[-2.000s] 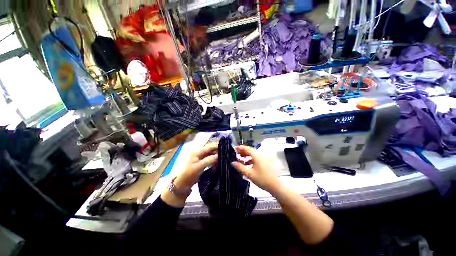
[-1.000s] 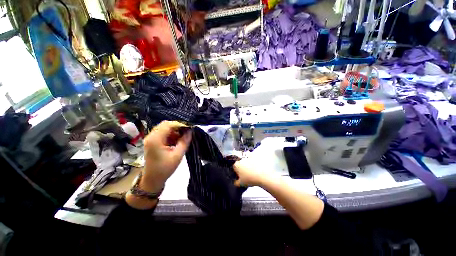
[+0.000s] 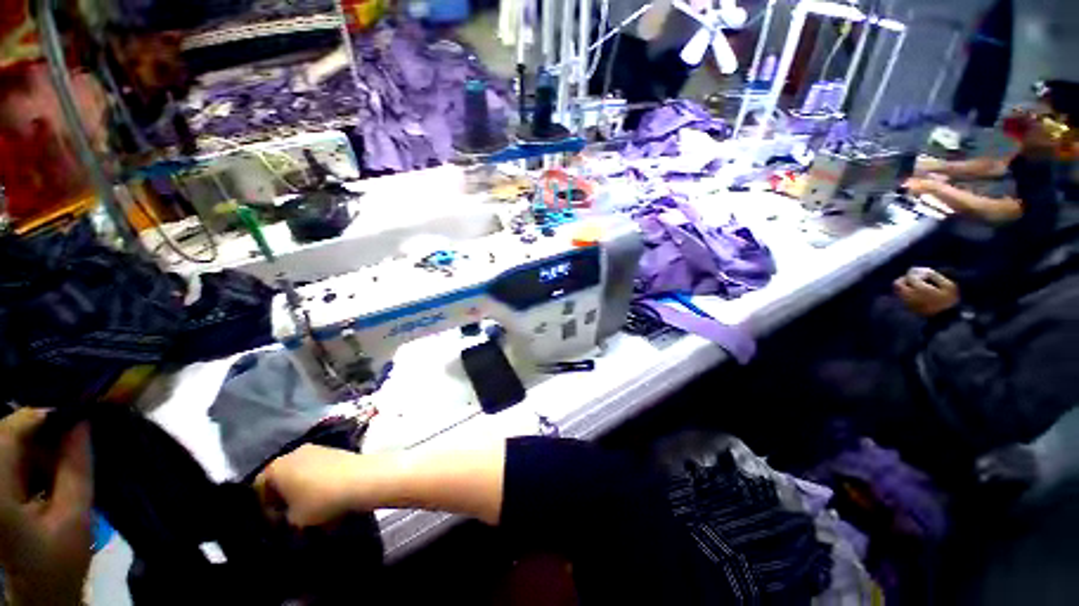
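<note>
A dark garment piece (image 3: 178, 509) hangs between my hands at the lower left, with a small white patch low on it. My left hand (image 3: 45, 503) is at the left edge, partly cut off and blurred, pinching the cloth's left end. My right hand (image 3: 310, 485) holds the cloth's right part. The white and blue sewing machine (image 3: 438, 310) stands beyond my right forearm. A grey fabric piece (image 3: 263, 408) lies left of its needle area, which is too blurred to tell in detail.
A smartphone (image 3: 492, 376) and a dark pen-like stick (image 3: 566, 366) lie by the machine. Striped fabric (image 3: 95, 314) is heaped behind left, purple fabric (image 3: 698, 251) to the right. A striped bundle (image 3: 740, 533) sits at lower right. People's hands (image 3: 929, 290) and arms show at far right.
The view has swung right, bringing people and the striped bundle into sight. The garment piece and both hands now sit at the lower left of the picture, still joined.
</note>
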